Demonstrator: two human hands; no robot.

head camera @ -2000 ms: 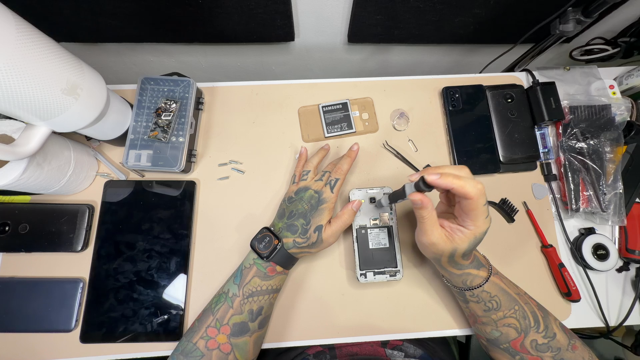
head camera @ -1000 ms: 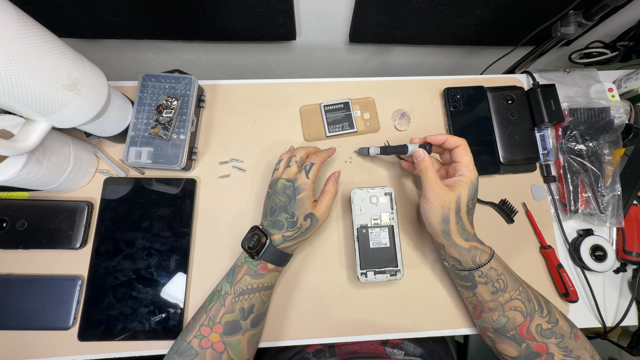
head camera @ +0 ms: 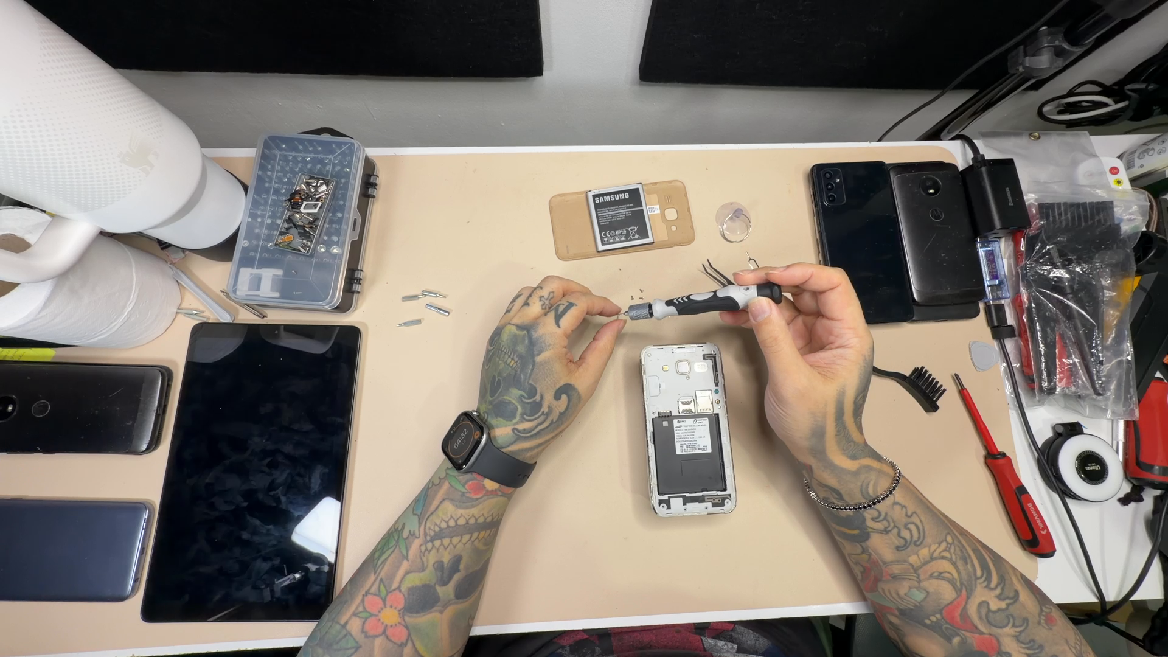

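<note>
My right hand (head camera: 808, 351) holds a grey-and-black precision screwdriver (head camera: 707, 301) level, its tip pointing left. At that tip, the thumb and index finger of my left hand (head camera: 547, 365) pinch together; a tiny part there is too small to name. Small screws (head camera: 636, 297) lie on the mat just behind the tip. Below the screwdriver lies an opened smartphone (head camera: 687, 429), its battery bay bare. Farther back, a phone battery (head camera: 619, 217) rests on a gold back cover (head camera: 566, 224). Black tweezers (head camera: 714, 272) lie partly hidden behind the screwdriver. Several screwdriver bits (head camera: 437, 309) lie left of my left hand.
At left stand a clear-lidded case (head camera: 251, 265), a tablet (head camera: 251, 474), two phones and a white tumbler (head camera: 91, 109). At right are two more phones (head camera: 862, 237), a black brush (head camera: 923, 388), a red screwdriver (head camera: 1008, 484), cables and a plastic bag of tools (head camera: 1077, 301).
The screwdriver was over the opened phone two seconds ago; my right hand has moved it up and away. My left hand has left the phone's side, and its fingers have come to the screwdriver's tip.
</note>
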